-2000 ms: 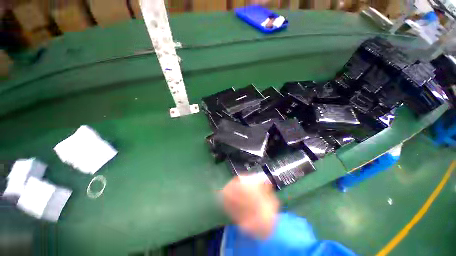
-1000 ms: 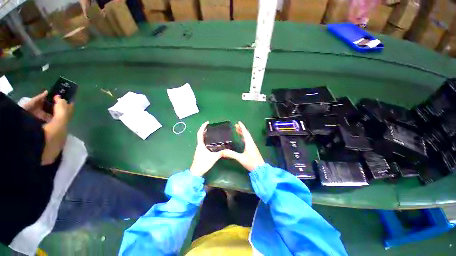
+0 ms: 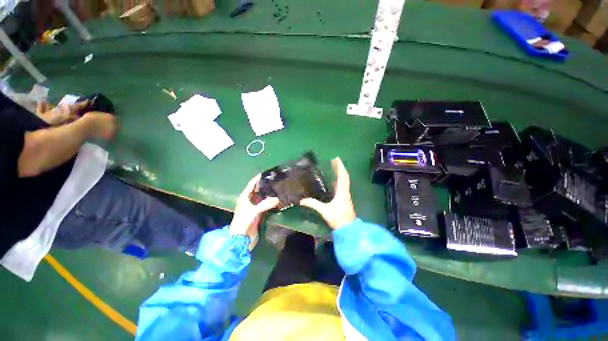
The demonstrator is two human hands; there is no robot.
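A black retail box (image 3: 293,183) is held over the front edge of the green bench in the head view. It is blurred, and its upper edge looks uneven, so I cannot tell if a flap is open. My left hand (image 3: 250,208) grips its left side. My right hand (image 3: 335,200) has the thumb against its lower right, with the fingers raised beside its right side. White leaflets (image 3: 202,126) and another white leaflet pile (image 3: 263,110) lie beyond the box. A pale ring (image 3: 255,147) lies near them.
Black boxes (image 3: 480,233) are heaped on the right, one with a purple-orange panel. A perforated metal upright (image 3: 378,60) stands beyond. A blue tray (image 3: 527,36) is at far right. At left, another person's arm (image 3: 60,143) reaches over the bench near a dark object. Cartons stand behind.
Two seconds ago one hand was at the box heap; one second ago both hands held a box. Since then the box has tilted, and my right fingers have opened outward.
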